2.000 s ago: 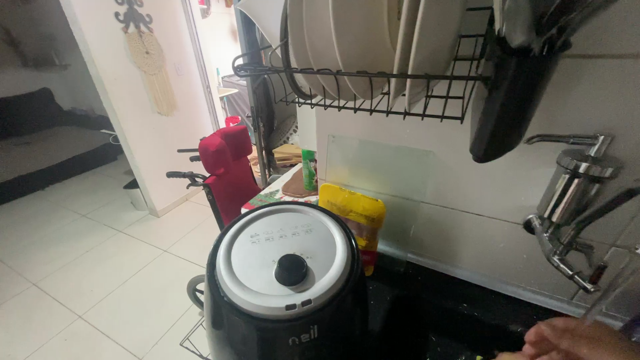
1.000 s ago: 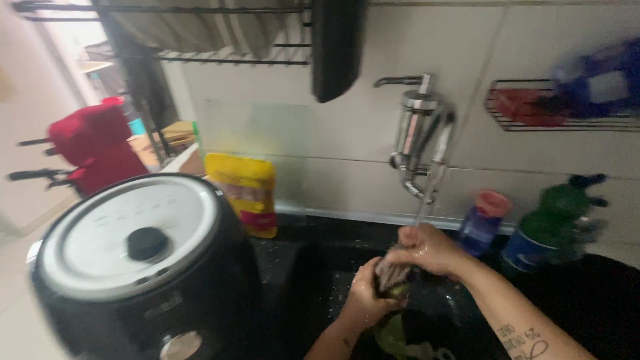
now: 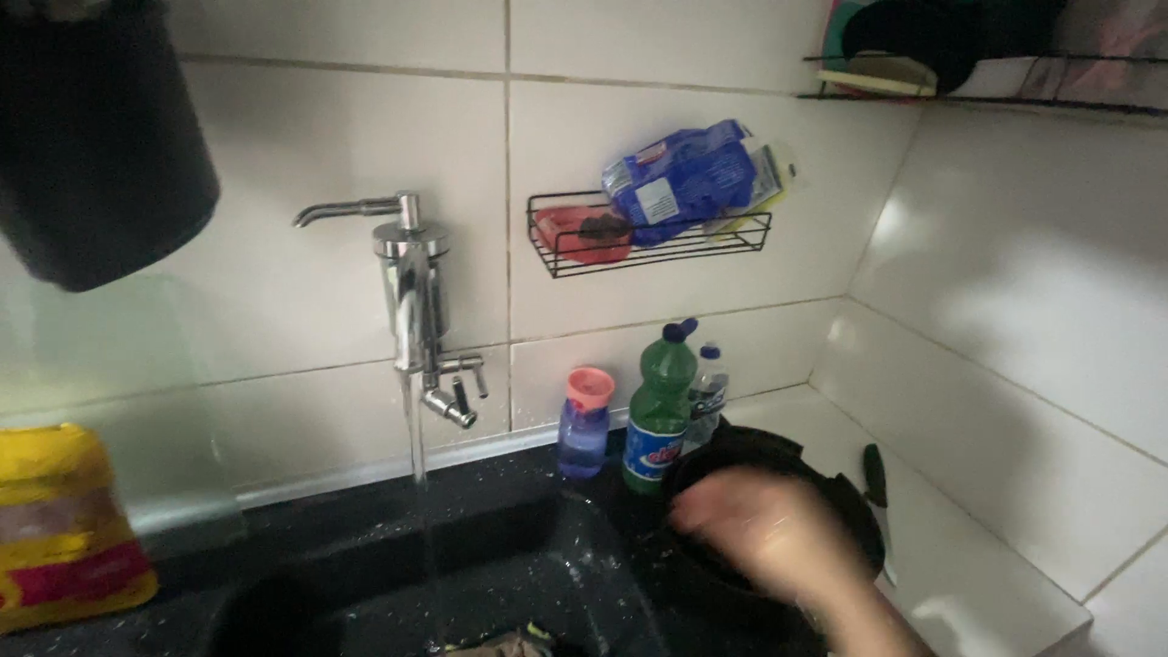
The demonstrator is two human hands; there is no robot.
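My right hand (image 3: pixel 762 529), blurred by motion, is over a round black pan or bowl (image 3: pixel 858 511) to the right of the sink; whether it holds anything cannot be told. My left hand is out of the picture. Water runs from the chrome wall faucet (image 3: pixel 415 301) into the black sink (image 3: pixel 365 566). A brownish cloth-like item (image 3: pixel 506 644) with a yellow-green bit beside it shows at the bottom edge, in the sink.
Behind the pan stand a green bottle (image 3: pixel 659 401), a clear bottle (image 3: pixel 709 388) and a purple bottle with a pink lid (image 3: pixel 584 438). A wire rack (image 3: pixel 657 251) holds a blue package (image 3: pixel 684 182). A yellow bag (image 3: pixel 64 529) stands left; a black holder (image 3: pixel 100 146) hangs above.
The view has swung right. My hands were together under the running water a second ago; now my right hand is over the black pan and my left hand has left the picture.
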